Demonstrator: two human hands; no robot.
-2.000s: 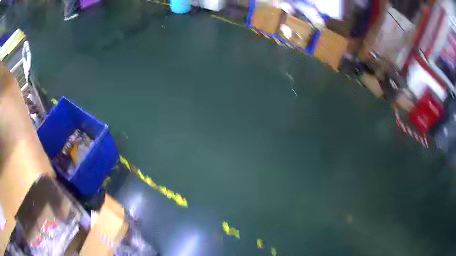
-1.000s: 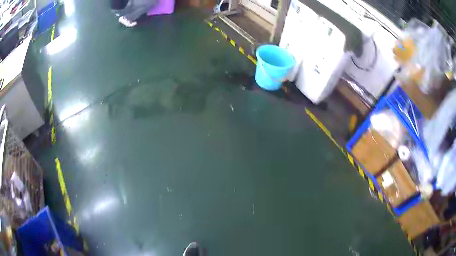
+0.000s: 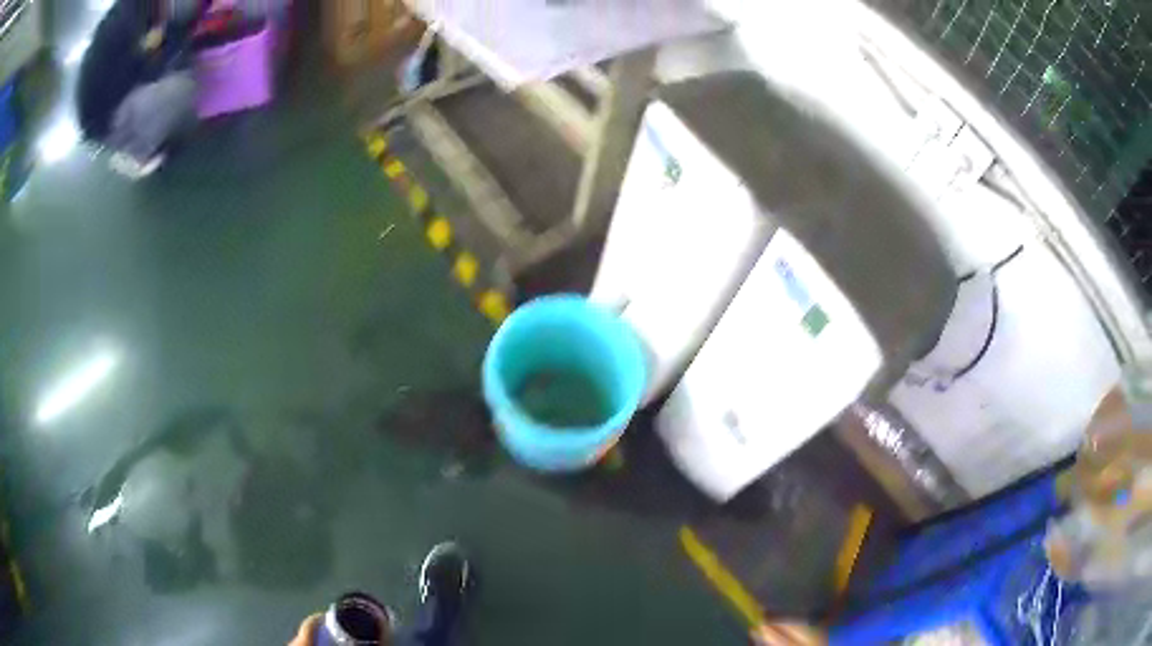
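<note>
A dark flask with a steel rim and open mouth (image 3: 359, 618) is at the bottom edge, left of centre. My left hand (image 3: 307, 631) shows only as fingertips against the flask's left side; the rest is cut off. My right hand (image 3: 790, 634) shows as a small blurred skin-coloured patch at the bottom edge, right of centre; its fingers cannot be made out. Two white dispenser units (image 3: 773, 366) stand ahead under a dark cloth (image 3: 846, 189). A turquoise bucket (image 3: 566, 447) stands on the floor at their left.
A wooden-legged table (image 3: 606, 158) is beyond the bucket, beside a yellow-black floor line (image 3: 438, 234). A blue crate (image 3: 973, 549) is at lower right. A crouching or seated person (image 3: 133, 95) is at upper left beside a purple container (image 3: 236, 72). My shoe (image 3: 444, 574) is near the flask.
The bucket and dispensers are nearer and larger. The flask and parts of both hands have come into view at the bottom. The left-side tables have left the picture.
</note>
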